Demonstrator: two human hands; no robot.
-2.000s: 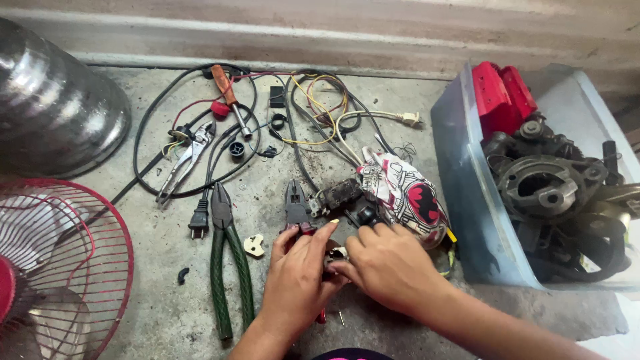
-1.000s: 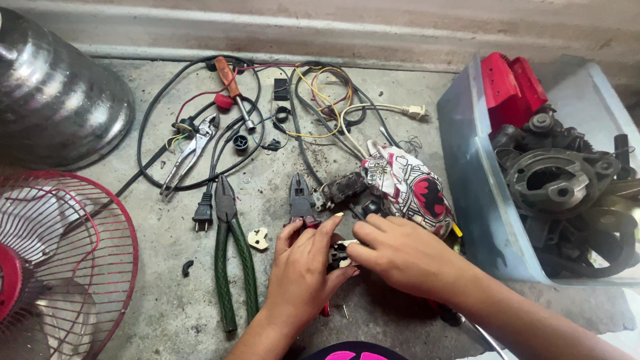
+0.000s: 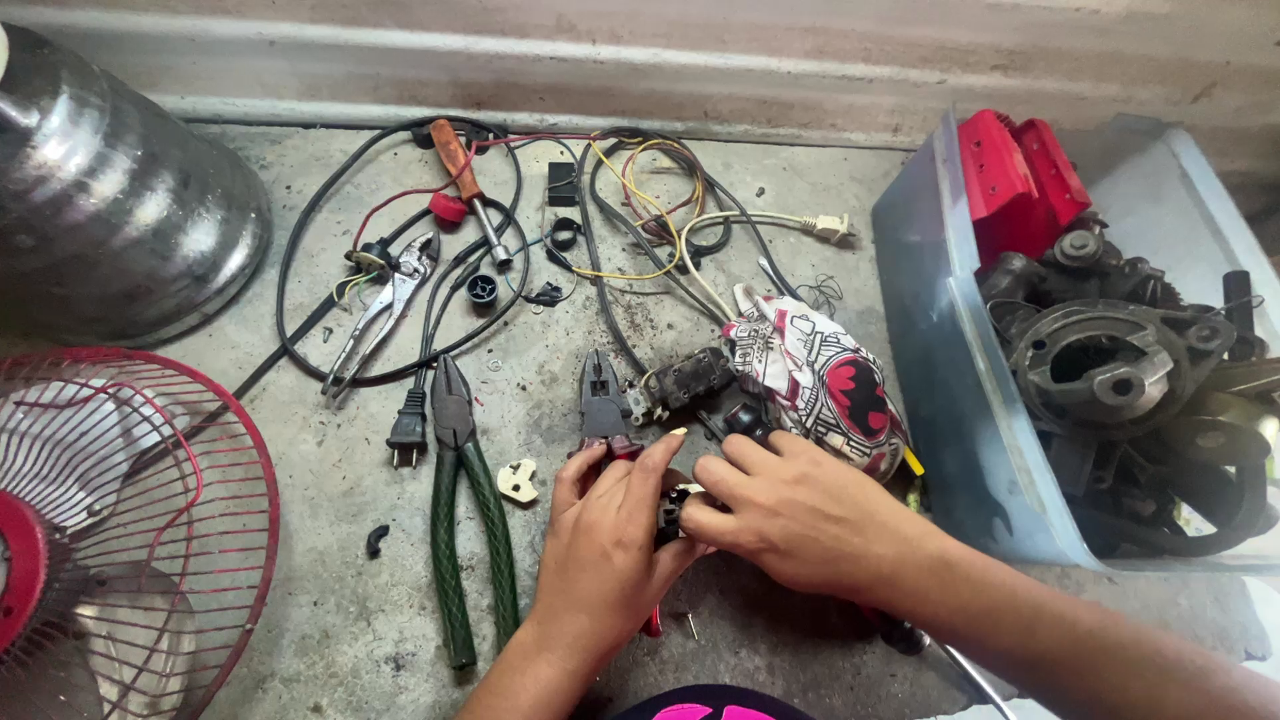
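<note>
Near the bottom centre, my left hand (image 3: 615,530) and my right hand (image 3: 800,510) meet around a small black and white part (image 3: 676,508), mostly covered by the fingers. Its exact kind cannot be told. Red-handled pliers (image 3: 604,400) lie partly under my left hand. Just beyond my right hand is a black rounded part (image 3: 748,420), beside a printed cloth (image 3: 815,380) and a dark block-shaped component (image 3: 690,382). Green-handled pliers (image 3: 455,480) rest left of my left hand, with a cream plastic piece (image 3: 517,482) between.
A two-pin plug (image 3: 408,432), slip-joint pliers (image 3: 385,310), an orange-handled nut driver (image 3: 470,190) and looped wires (image 3: 650,210) lie farther back. A red fan guard (image 3: 265,520) and a metal container (image 3: 130,190) stand left. At right is a plastic bin (image 3: 920,330) of metal parts.
Both hands stay together around the small part, with slight shifts of the fingers. The surrounding tools have not plainly moved.
</note>
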